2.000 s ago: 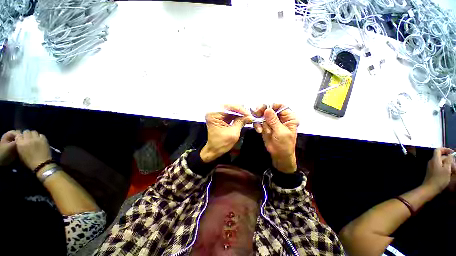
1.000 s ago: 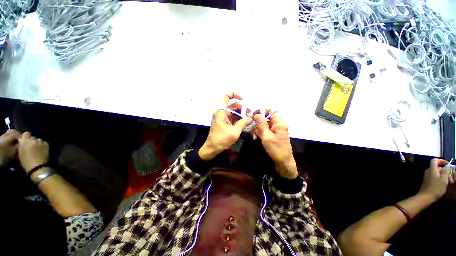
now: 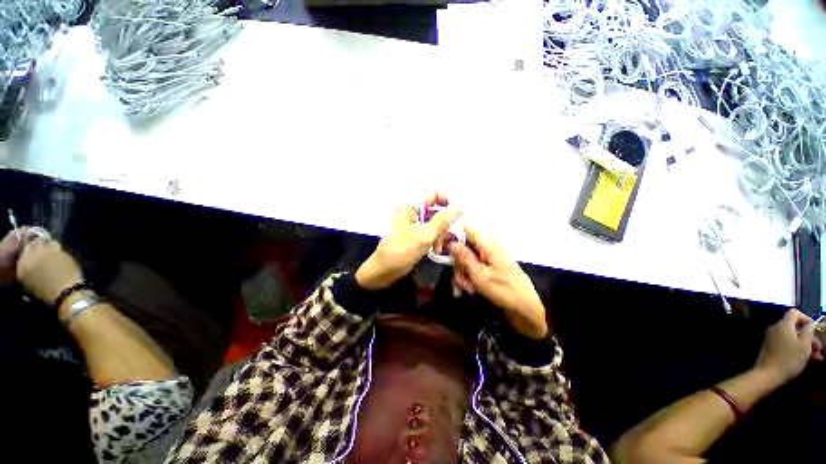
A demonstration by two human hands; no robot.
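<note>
A white cable [image 3: 441, 257] is wound into a small loop between my hands, just over the bench's near edge. My left hand [image 3: 409, 237] grips the upper left of the loop, with a white strand showing at its fingers. My right hand [image 3: 485, 270] is on the right side of the loop, fingertips against it. Parts of the loop are hidden by my fingers. Any plug or tie on it is too small to tell.
Grey-white uncoiled cables [image 3: 163, 56] lie at the far left. A pile of coiled cables [image 3: 748, 120] covers the far right. A dark and yellow device [image 3: 609, 195] and a loose cable [image 3: 720, 237] lie on the right. Other people's arms [image 3: 118, 331] show on both sides.
The cable between my hands now shows as a round loop. My right hand has moved lower and its fingers have turned downward. The bench and device appear slightly lower in the view.
</note>
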